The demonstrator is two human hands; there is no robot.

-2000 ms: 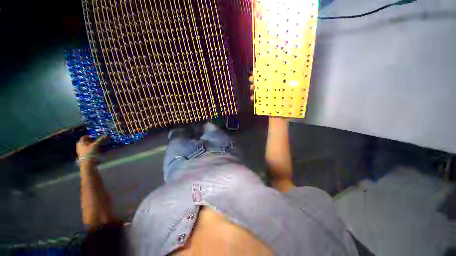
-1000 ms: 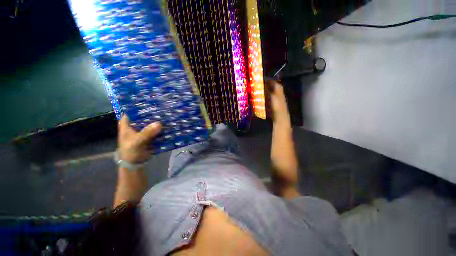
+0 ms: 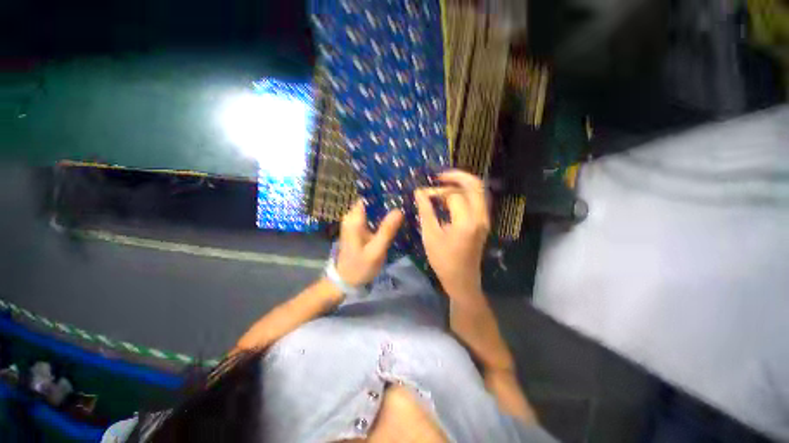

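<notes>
A blue LED board point(image 3: 385, 95) lies component side up, tilted over a stack of LED boards point(image 3: 476, 82) that shows on both sides of it. My left hand point(image 3: 365, 247) grips the board's near left edge, thumb on its face. My right hand point(image 3: 454, 225) is at the board's near right corner with thumb and fingertips pinched together; whether they hold a small lead cannot be told. Another blue board point(image 3: 285, 156) lies left of the stack, washed out by glare.
The green bench top point(image 3: 156, 121) is at the left, its front edge running across. A white-covered surface point(image 3: 675, 242) is at the right. Blue rails and striped tape point(image 3: 112, 342) are at the lower left. A small round dark thing point(image 3: 580, 208) sits at the white surface's edge.
The blue board has moved right onto the stack with my left hand. My right hand has come left to its near end. The glowing pink and yellow boards no longer show lit. The view has shifted.
</notes>
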